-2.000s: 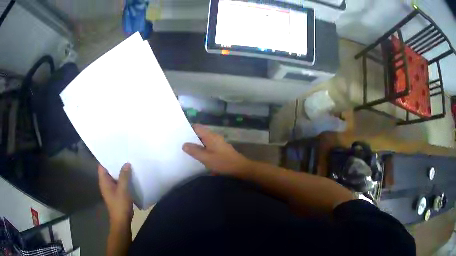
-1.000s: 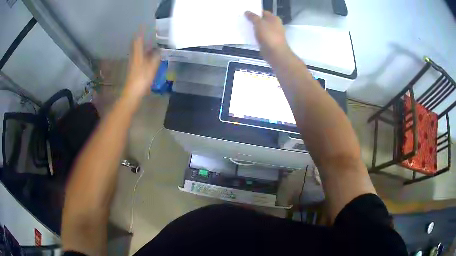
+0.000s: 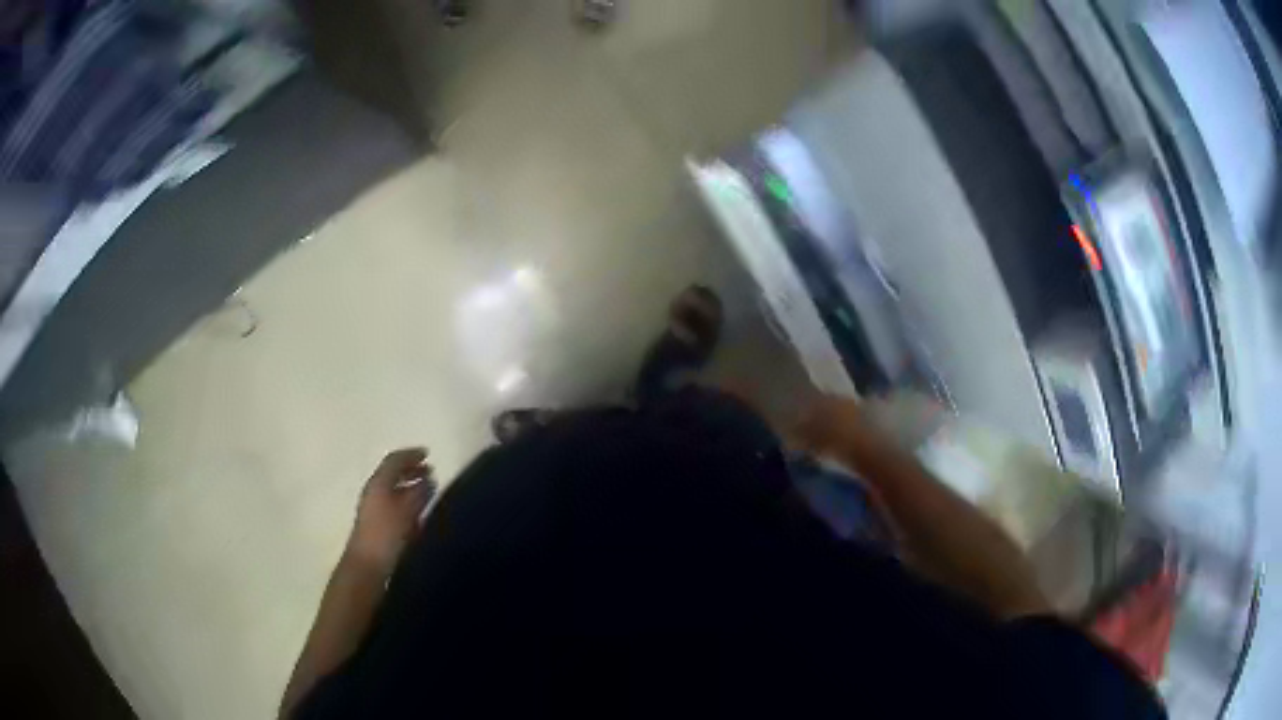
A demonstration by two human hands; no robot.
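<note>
The whole view is blurred. My left hand (image 3: 394,499) hangs at my left side over the floor, fingers loosely curled with a gap, nothing seen in it. My right hand (image 3: 830,422) is low on my right, smeared near the copier's drawer; its fingers cannot be made out. The copier (image 3: 928,183) stands along the right side, with its lit touchscreen (image 3: 1146,267) near the right edge. Its pulled-out paper drawer (image 3: 766,253) shows a white front and a green part. The white sheets are not seen in either hand.
The tiled floor (image 3: 324,352) fills the middle and left. A grey desk or panel (image 3: 281,211) runs across the upper left, with dark striped cloth (image 3: 127,85) above it. A red patch (image 3: 1136,626) shows at lower right. My feet (image 3: 693,317) are below me.
The view has swung left and down, so the copier is now on the right. Both hands have dropped from the copier's top to my sides. The white sheets are out of sight.
</note>
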